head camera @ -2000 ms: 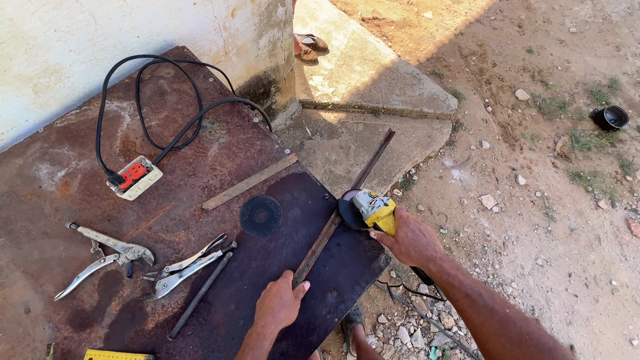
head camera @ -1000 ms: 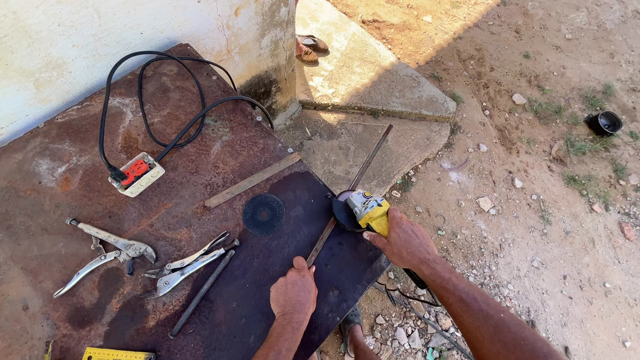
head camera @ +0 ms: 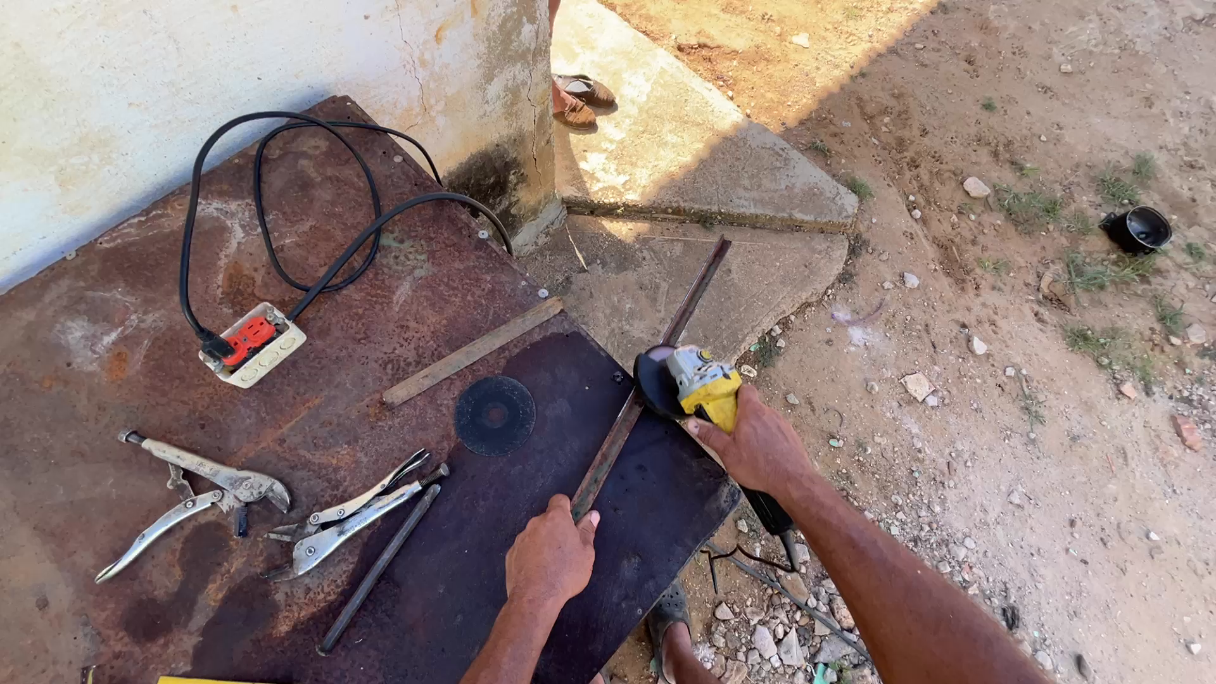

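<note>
My left hand (head camera: 553, 554) grips the near end of a long, narrow metal bar (head camera: 608, 454), which lies across the table corner with its far end past the edge. My right hand (head camera: 757, 444) holds a yellow and black angle grinder (head camera: 711, 385), its disc and guard over the bar near the table's edge. Whether the disc touches the bar cannot be told. Left of the bar, a dark abrasive disc (head camera: 495, 415) lies flat beside a flat metal strip (head camera: 473, 351). Two locking pliers (head camera: 214, 482) and a dark metal rod (head camera: 380, 568) rest further left.
An outlet box (head camera: 253, 345) with a looped black cable sits on the rusty metal table (head camera: 380, 427), near a wall (head camera: 285, 57). Another person's feet (head camera: 578, 102) are on the concrete slab (head camera: 703, 142). A black pot (head camera: 1136, 230) lies on stony ground. The grinder's cord hangs beside the table.
Two seconds ago my left hand had its fingers spread more along the bar; now they are closed around its end. My right hand has kept the grinder at about the same place over the bar.
</note>
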